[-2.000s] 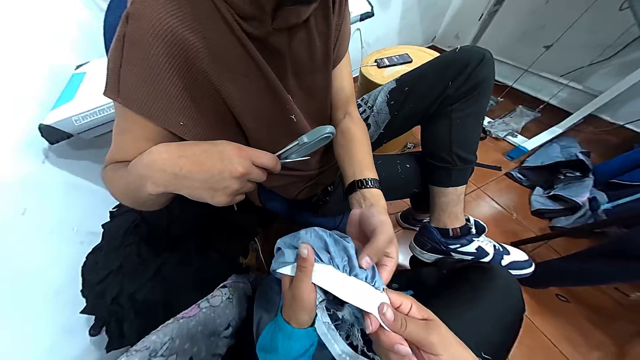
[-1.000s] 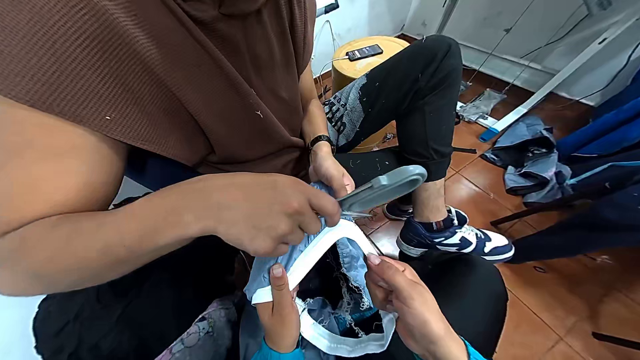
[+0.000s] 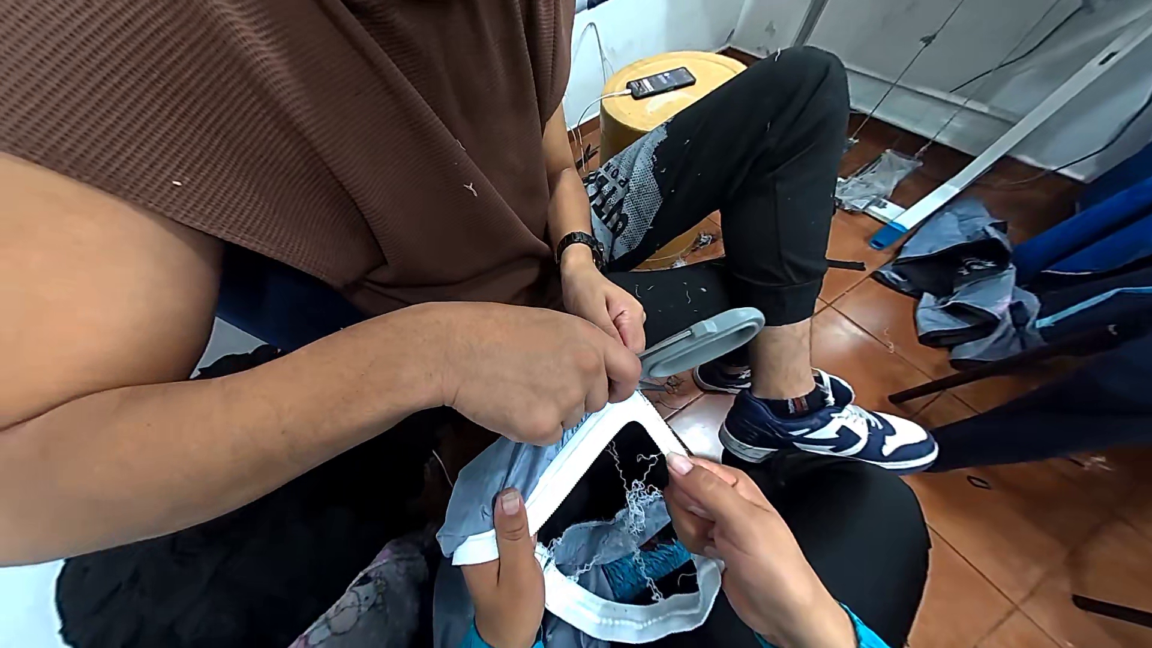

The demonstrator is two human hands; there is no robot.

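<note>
My left hand [image 3: 513,576] grips the white elastic band [image 3: 576,463] of a grey-blue garment [image 3: 495,481], thumb on top. On the right, my right hand [image 3: 742,540] pinches the same band, which is drawn up to a corner between my hands. Loose frayed threads [image 3: 637,504] hang inside the band's opening. A co-worker's hand [image 3: 540,369] holds grey-handled scissors [image 3: 706,344] at that corner; their blades are mostly hidden. The co-worker's other hand [image 3: 603,306] is closed just behind, and what it holds cannot be seen.
The co-worker's arm [image 3: 270,432] crosses on the left, with black fabric [image 3: 243,558] below. Beyond are a phone [image 3: 661,82] on a yellow round stool [image 3: 711,70], a sneaker [image 3: 828,432] on the tiled floor, and grey and blue garments [image 3: 981,279] at right.
The co-worker's scissors hand has come down from chest height to the band. The band, earlier flat between my hands, is now spread into an open loop with a raised corner.
</note>
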